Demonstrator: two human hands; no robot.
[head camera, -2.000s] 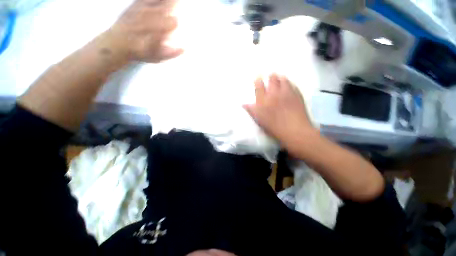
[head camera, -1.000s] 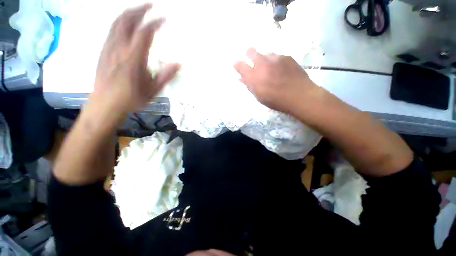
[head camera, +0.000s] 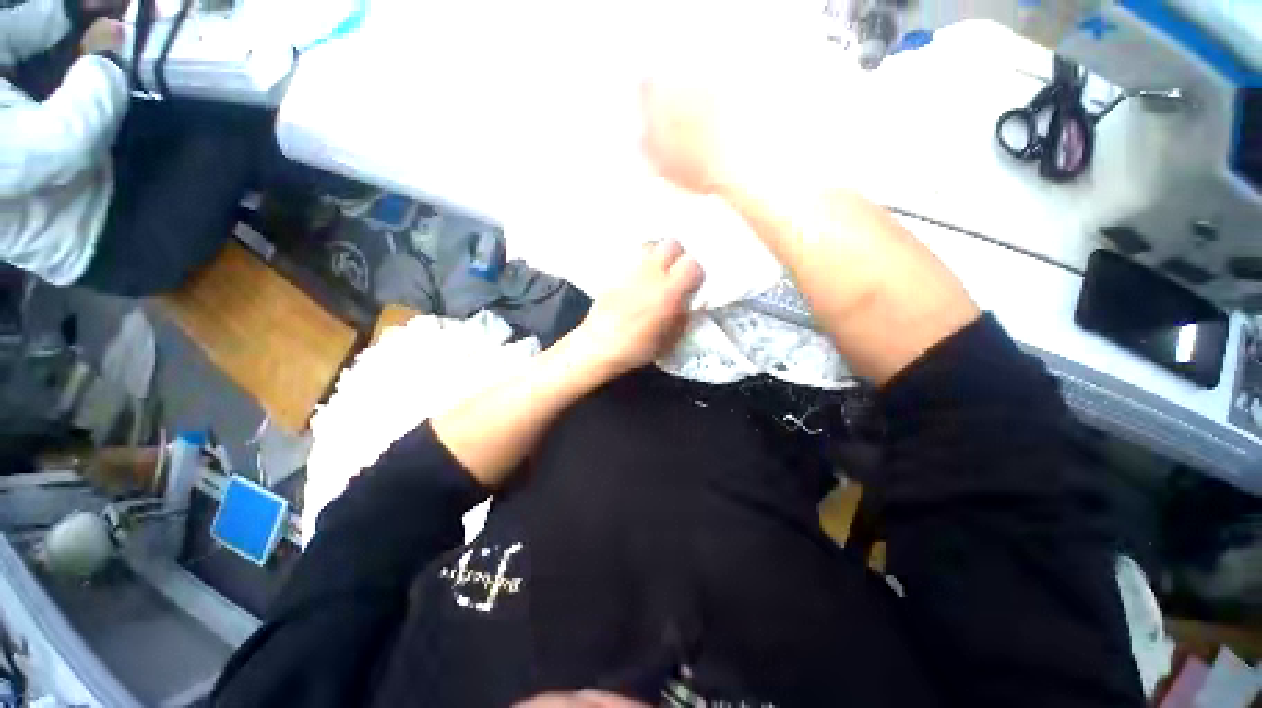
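White lace fabric (head camera: 754, 349) lies on the machine table and hangs over its front edge onto my black-clothed lap; glare hides most of its outline. My left hand (head camera: 648, 304) is at the table's front edge with its fingers curled closed on the fabric. My right hand (head camera: 685, 136) is further back on the bright surface, fingers bent down; glare hides whether it grips anything. Small metal parts of the sewing machine (head camera: 872, 28) show at the top, behind and right of my right hand.
Black scissors (head camera: 1063, 132) lie right of the machine parts. A black phone or flat pad (head camera: 1151, 318) lies near the table's right front edge. A cream-white fabric heap (head camera: 401, 394) is below the table, left of my lap. A person in pale sleeves is at upper left, beside a wooden stool (head camera: 263, 325).
My left hand has come down and right to the table edge and closed on the fabric. My right hand appears higher in view. The view has turned, showing the person and stool at left.
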